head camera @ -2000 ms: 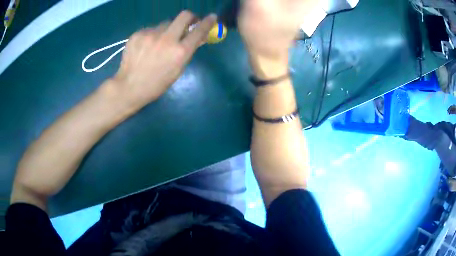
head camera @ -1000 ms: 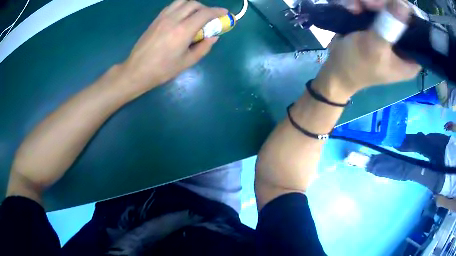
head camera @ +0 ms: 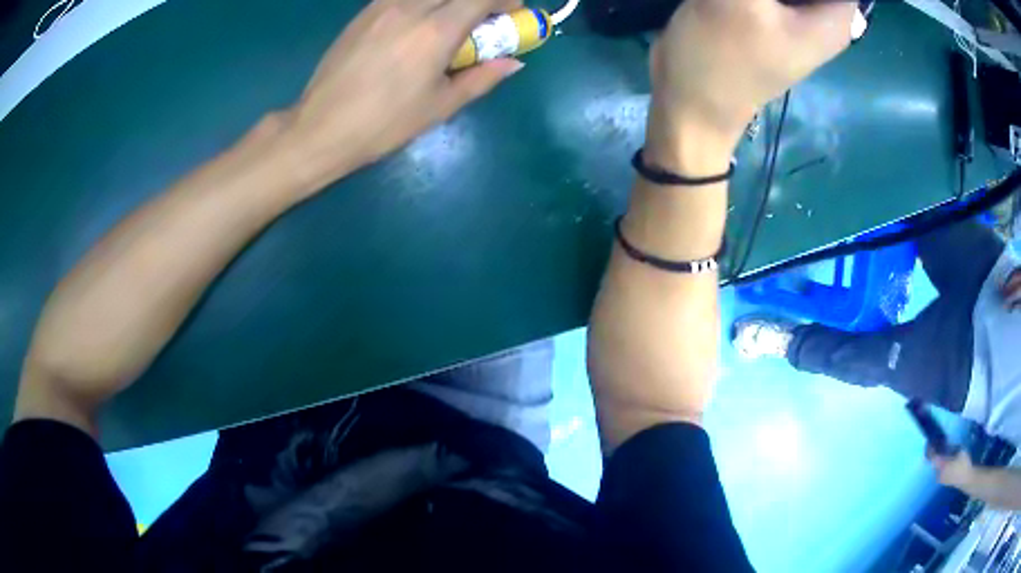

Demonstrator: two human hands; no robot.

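Observation:
My left hand (head camera: 397, 78) is at the top centre, fingers and thumb around a yellow handheld unit (head camera: 500, 38). The unit's pale label and blue-ringed end face right, and part of a white cord loop (head camera: 568, 10) shows at that end. My right hand (head camera: 739, 56) is at the top, right of the unit, gripping the black electric screwdriver (head camera: 629, 15). The driver lies partly behind the hand and is cut off by the top edge. Its tip cannot be made out. The screw feeder cannot be made out.
Thin black cables cross the green bench (head camera: 336, 302) right of my right wrist. A thick black cable (head camera: 884, 237) runs over the bench's right edge. A blue stool (head camera: 823, 293) and a seated person's legs (head camera: 873, 356) are at the right. A white strip (head camera: 69, 58) curves at top left.
My right hand has moved left and up with the driver, closer to the unit. My left hand and the unit have shifted slightly right and up. More of the seated person shows.

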